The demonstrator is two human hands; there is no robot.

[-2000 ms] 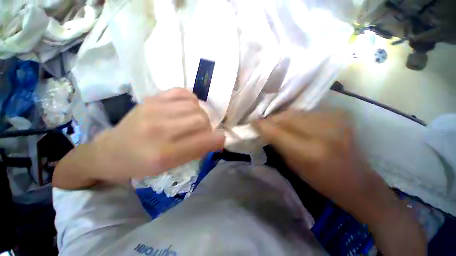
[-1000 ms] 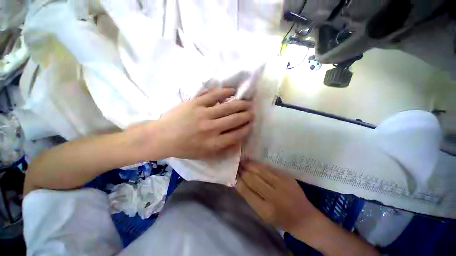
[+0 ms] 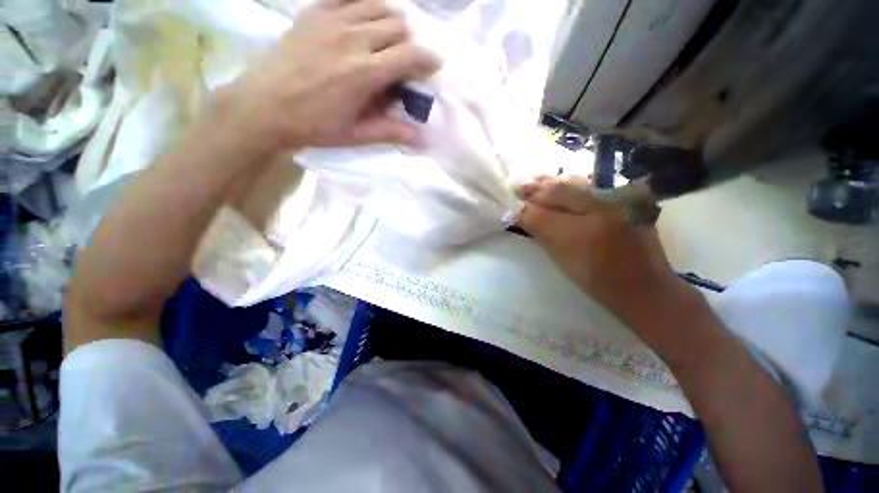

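Observation:
A soft white garment piece (image 3: pixel 424 193) lies bunched on the table left of the sewing machine head (image 3: pixel 675 77). My left hand (image 3: pixel 337 77) rests on the upper part of the cloth, thumb and fingers apart, beside a small dark navy tab (image 3: pixel 415 104); whether it pinches cloth is unclear. My right hand (image 3: pixel 588 226) pinches the cloth's edge with thumb and fingers, just left of and below the needle area. The needle area is brightly lit and partly hidden by my right hand.
A printed measuring strip (image 3: pixel 617 356) runs along the table's front edge. A white curved piece (image 3: pixel 790 318) lies at right. A blue crate (image 3: pixel 231 433) with crumpled white scraps (image 3: pixel 279 390) is below the table. Heaped off-white cloth (image 3: pixel 48 87) is at far left.
My left hand has moved up and left over the cloth. My right hand has moved from the table's front edge up to the needle area, with the cloth edge pinched. The view has shifted.

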